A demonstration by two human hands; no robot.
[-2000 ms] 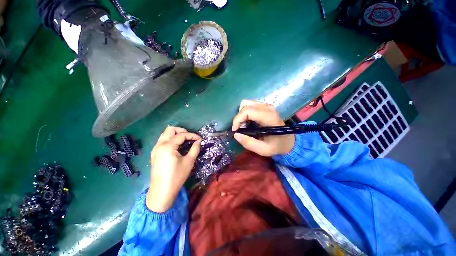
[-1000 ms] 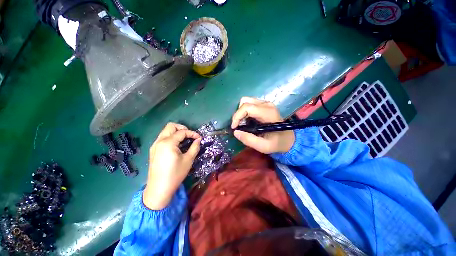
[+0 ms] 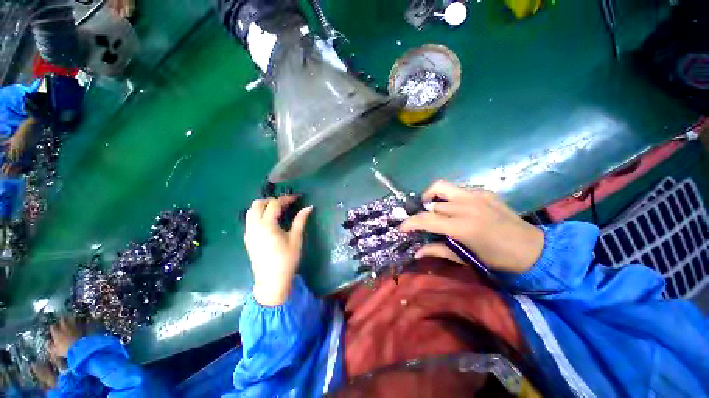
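My left hand (image 3: 274,247) is at the small cluster of dark ribbed components (image 3: 286,194). Its thumb and fingers are apart, and the hand partly hides the pieces. My right hand (image 3: 480,225) holds the black soldering iron (image 3: 412,204) beside the batch, with its thin metal tip pointing up and left over the green bench. The batch of speckled silver-purple components (image 3: 377,233) lies in rows between my hands, close to the red-brown garment. My right fingers rest at its right edge.
A grey translucent hood (image 3: 319,109) stands beyond my left hand, beside a round yellow tin (image 3: 424,87) of silvery bits. A dark component heap (image 3: 144,268) lies left. A white slotted tray (image 3: 661,237) is at right. Another person's hand (image 3: 62,338) and blue sleeves show at far left.
The view has shifted left. My left hand has moved away from the batch to the loose ribbed components. My right hand still holds the iron, now tilted with its tip up-left.
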